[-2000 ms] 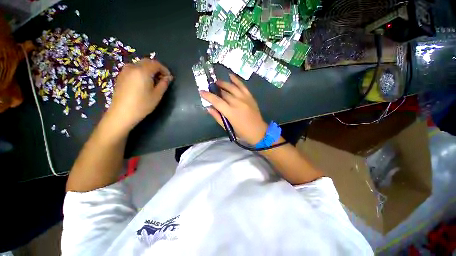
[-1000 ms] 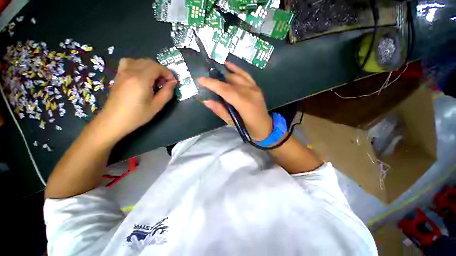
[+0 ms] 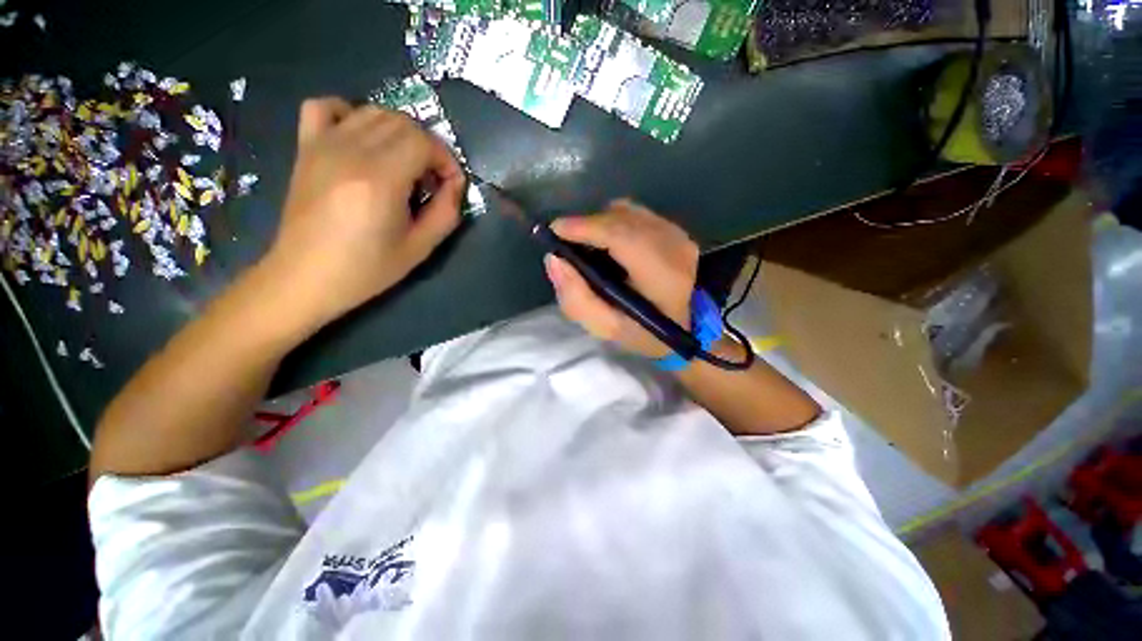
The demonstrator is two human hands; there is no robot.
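Note:
My right hand (image 3: 626, 276), with a blue wrist band, grips a black soldering iron (image 3: 620, 294). Its thin tip points up-left at a small green and silver circuit board (image 3: 473, 198) on the dark mat. My left hand (image 3: 370, 194) is over the board's left side with thumb and forefinger pinched together. The fingers hide part of the board, and what they hold is too small to tell. More green and silver boards (image 3: 520, 69) lie overlapped behind it. Small white, yellow and dark components (image 3: 107, 175) are heaped at the left.
A brown-edged tray with a dark speckled surface (image 3: 852, 28) is at the upper right. Beside it is a silvery coil on a yellow-green base (image 3: 1002, 107). An open cardboard box (image 3: 852, 363) is below the bench edge at right. A pale cable (image 3: 44, 357) runs at left.
The iron's handle has tilted lower and its tip has moved from the pile side to the single board. My left hand stays at the board. The camera view has shifted.

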